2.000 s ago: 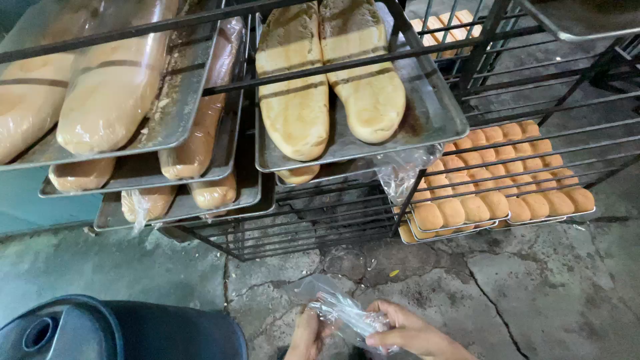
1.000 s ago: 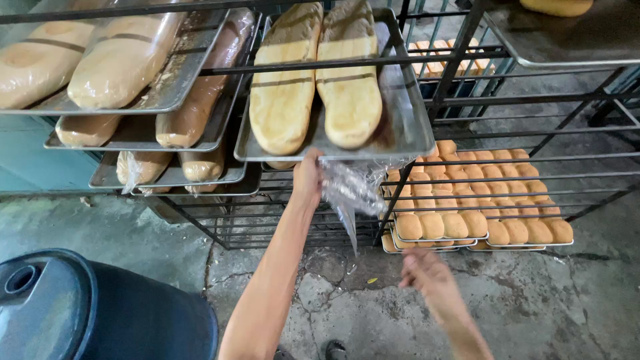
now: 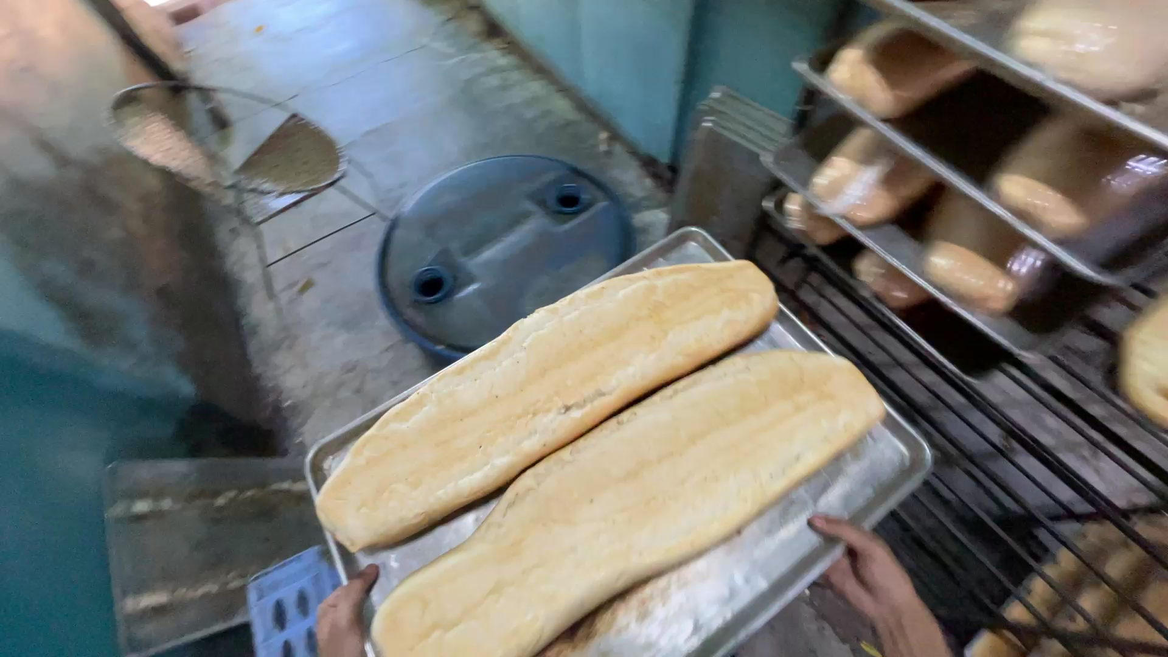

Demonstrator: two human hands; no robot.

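A metal baking tray (image 3: 899, 456) bearing two long flat loaves is held up in front of me, tilted across the view. One loaf (image 3: 557, 392) lies on the far side and the other loaf (image 3: 630, 502) on the near side, a narrow gap between them. My left hand (image 3: 345, 616) grips the tray's left edge at the bottom of the view, its thumb over the rim. My right hand (image 3: 867, 575) holds the near right edge, its fingers partly under the tray. Neither loaf has a wrapper that I can see.
Beyond the tray stands a blue plastic drum (image 3: 511, 237). On the right a black rack (image 3: 912, 438) bears trays of wrapped loaves (image 3: 871, 173), with small buns (image 3: 1086, 584) lower down. A blue plastic crate (image 3: 290, 602) and a flat tray (image 3: 210, 547) are at lower left, a round-topped stand (image 3: 292, 155) at upper left.
The tray of two loaves, on the rack before, is now off it in both my hands. The clear plastic handled earlier is no longer in view. The view has swung left towards the drum.
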